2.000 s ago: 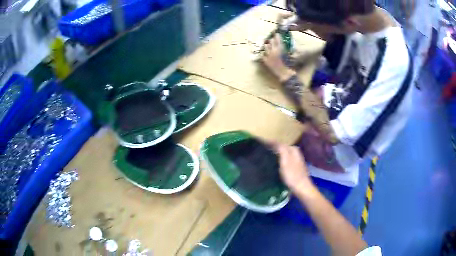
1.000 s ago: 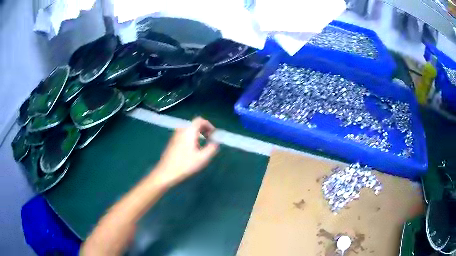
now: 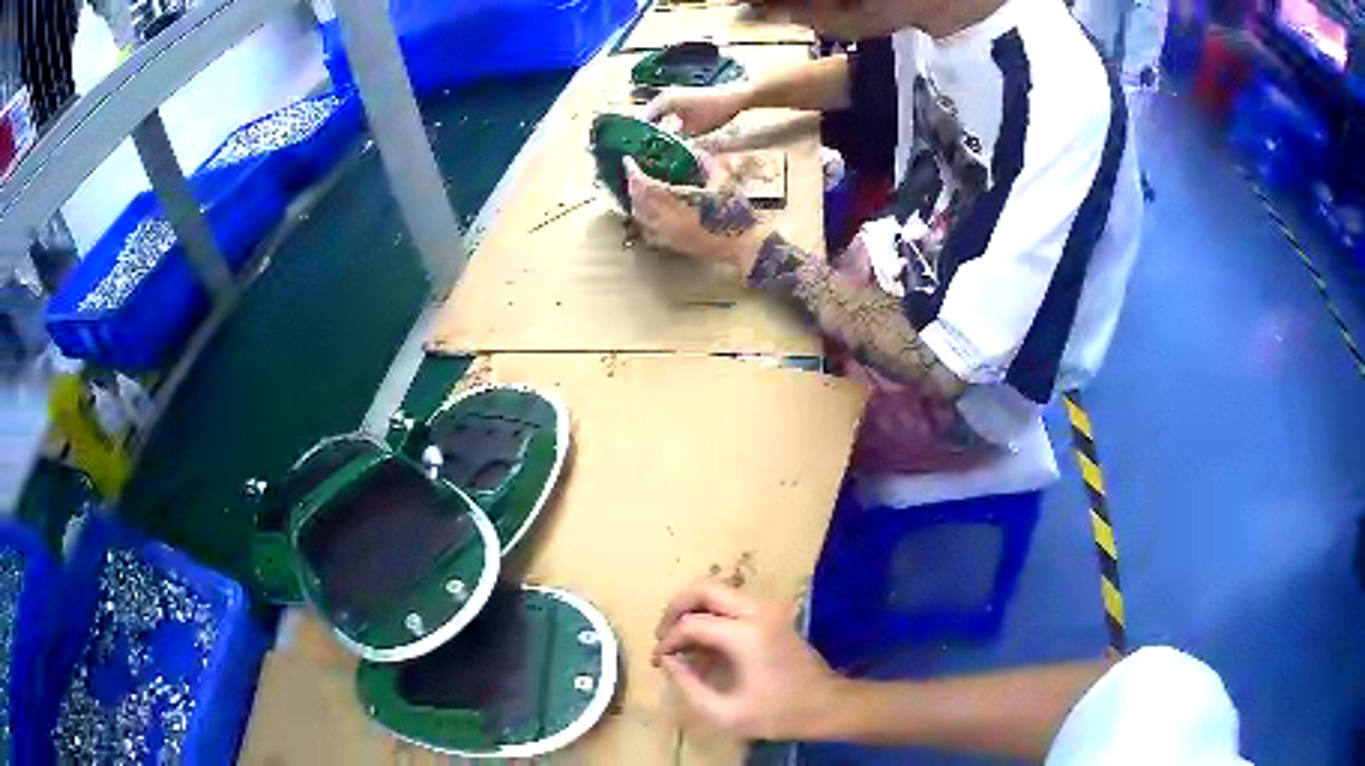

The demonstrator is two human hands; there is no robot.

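Note:
My right hand (image 3: 737, 653) reaches in from the right over the cardboard (image 3: 704, 494), its fingers curled. I cannot tell whether anything is pinched in it. My left hand is not in view. Three green housings with pale rims lie left of my right hand, not touching it: a lower one (image 3: 566, 681), an upper left one (image 3: 397, 629) overlapping it, and one behind (image 3: 542, 449). Small silver round parts show near the rims of the lower and upper left housings. Their middles are dark.
A neighbouring person (image 3: 1033, 195) holds a green housing (image 3: 659, 150) over the cardboard; another housing (image 3: 686, 66) lies beyond. Blue bins of silver fittings (image 3: 135, 659) stand at left. A grey metal post (image 3: 392, 150) rises behind. A blue stool (image 3: 958, 561) stands at right.
The view swung left to stacked housings and bins, then back right. The housing my right hand held two seconds ago is no longer in it. My left hand, seen one second ago, has left view.

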